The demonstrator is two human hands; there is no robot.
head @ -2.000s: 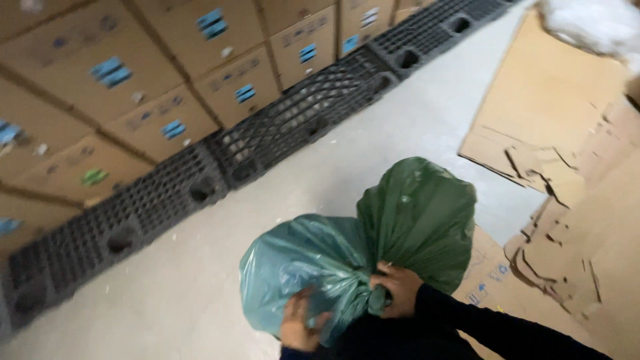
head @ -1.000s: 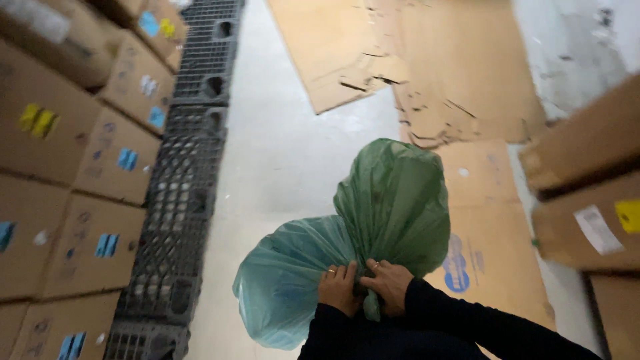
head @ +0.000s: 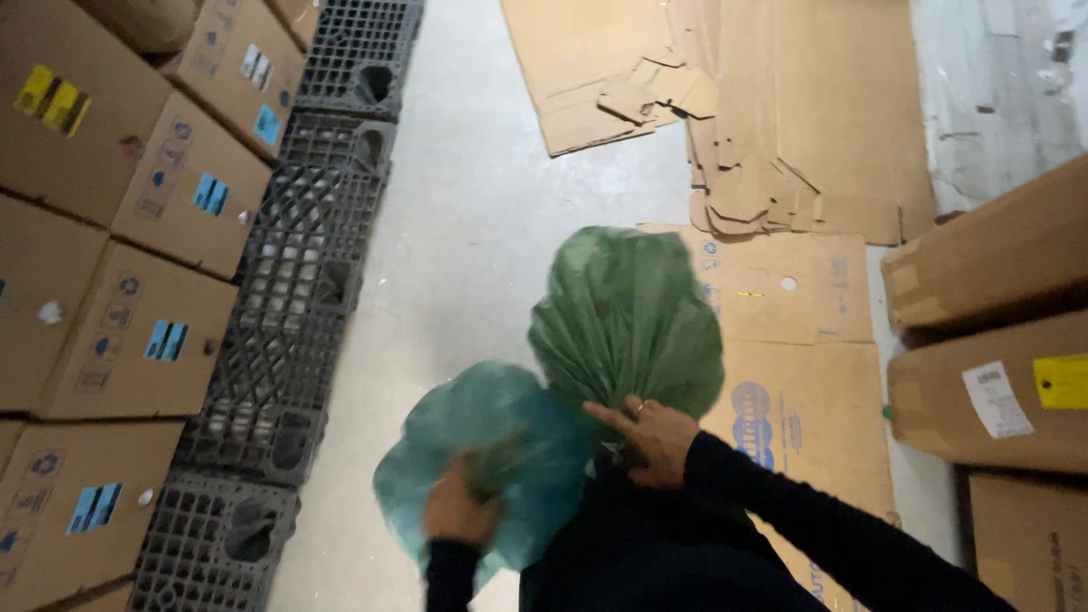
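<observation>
Two filled plastic bags lie side by side in front of me, a dark green bag (head: 629,314) and a bluish-green bag (head: 527,442). My right hand (head: 659,438) is at the gathered lower end of the dark green bag, its index finger stretched toward the other bag; whether it grips the plastic is unclear. Blurred by motion, my left hand (head: 463,506) is over the bluish-green bag at a darker green bunched part, and its fingers cannot be made out. A ring shows on my right hand.
Stacked cardboard boxes (head: 161,323) stand at left beside black plastic pallets (head: 297,229). Flattened cardboard sheets (head: 816,110) cover floor ahead and to the right. More cardboard boxes (head: 977,272) line the right side, near clear plastic wrap (head: 994,93). Grey floor (head: 459,212) runs between.
My hands were together at the bags' gathered necks one second ago. Now they are apart, my left hand having moved left over the bluish-green bag. The view has turned since two seconds ago.
</observation>
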